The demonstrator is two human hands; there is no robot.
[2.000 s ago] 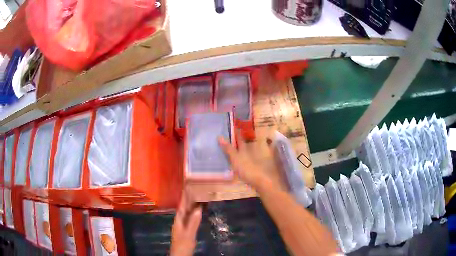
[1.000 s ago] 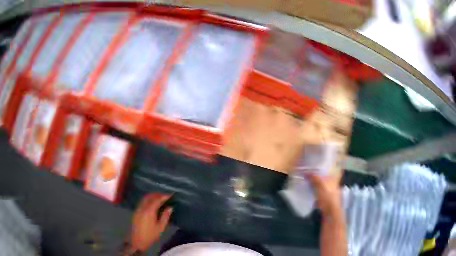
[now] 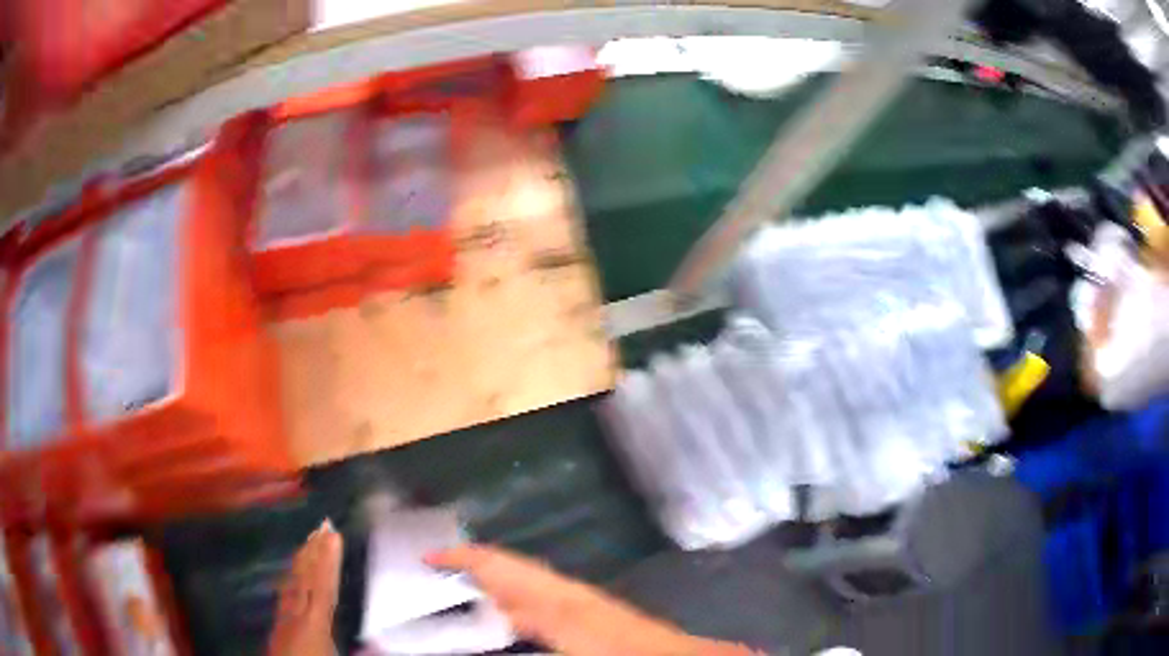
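Note:
The picture is blurred. A white bagged device is low in the view, above the dark belt. My right hand reaches in from the right and grips its right side, with fingers over its face. My left hand is just left of the device, pointing up, apart from it and empty. More bagged devices stand on edge in packed rows at the right. The lower ends of both hands are cut off by the bottom edge.
Filled orange boxes stand at the left. Smaller filled boxes are on the plywood board. Box trays lie at lower left. A slanted pole crosses the green surface. A person's hand or sleeve may show at far right.
The view has swung right. My right hand has brought the bagged device from beside the board's right end to near my left hand, in front of the board.

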